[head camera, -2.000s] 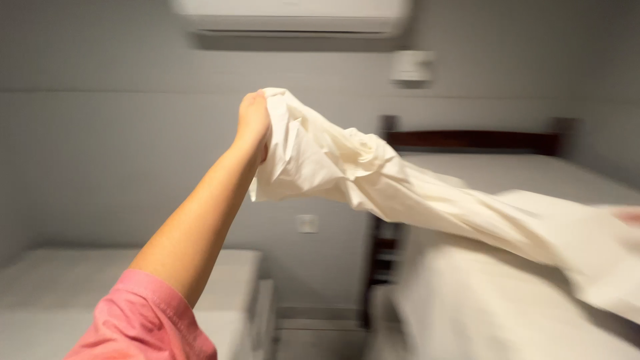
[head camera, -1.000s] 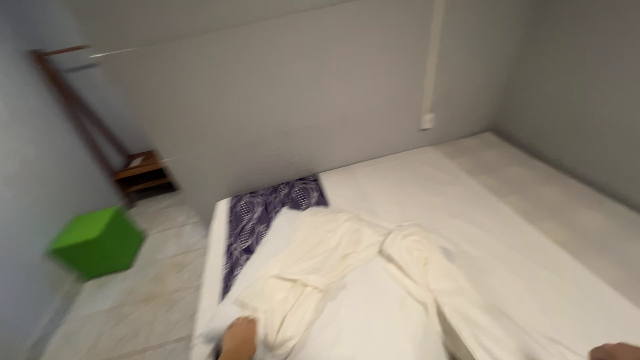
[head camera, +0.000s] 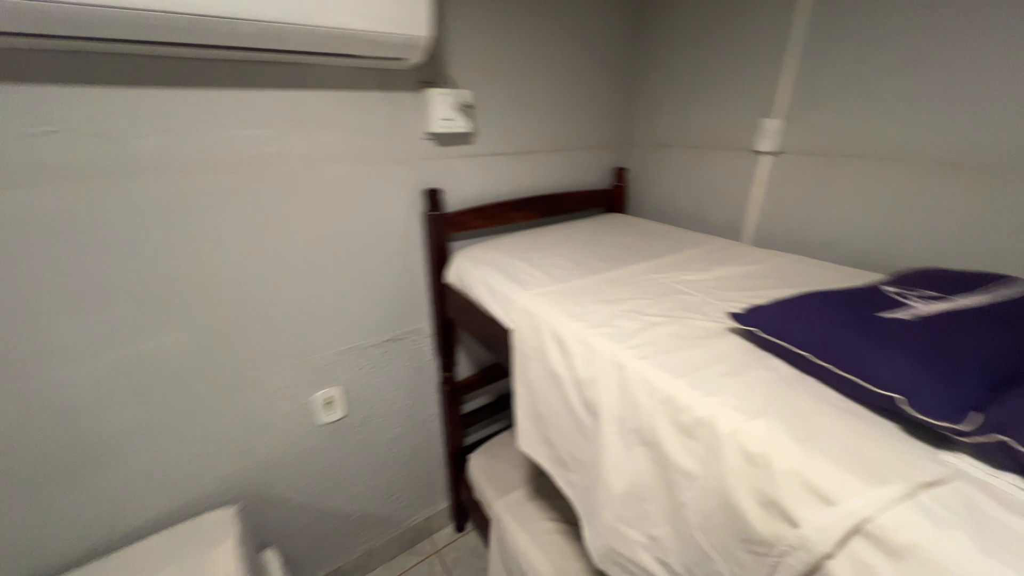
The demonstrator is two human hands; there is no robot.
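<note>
Neither my left hand nor my right hand shows in the head view now, so what they hold or touch is hidden. A white sheet lies over the top mattress of a dark wooden bunk bed and hangs down its near side in loose folds. On the sheet at the right rests a dark blue pillow or folded cloth with pale edging and a light mark. Below the overhang, part of a lower bed with a pale cover is visible.
An air conditioner is mounted high at the left. The wall carries a white box, a socket and a cable conduit with a switch box. The corner of another pale mattress shows at the lower left, beside tiled floor.
The view has swung a lot. Two seconds ago my left hand held up cream cloth; a second ago both hands were at the lower edge, near rumpled cloth. Now both are out of view.
</note>
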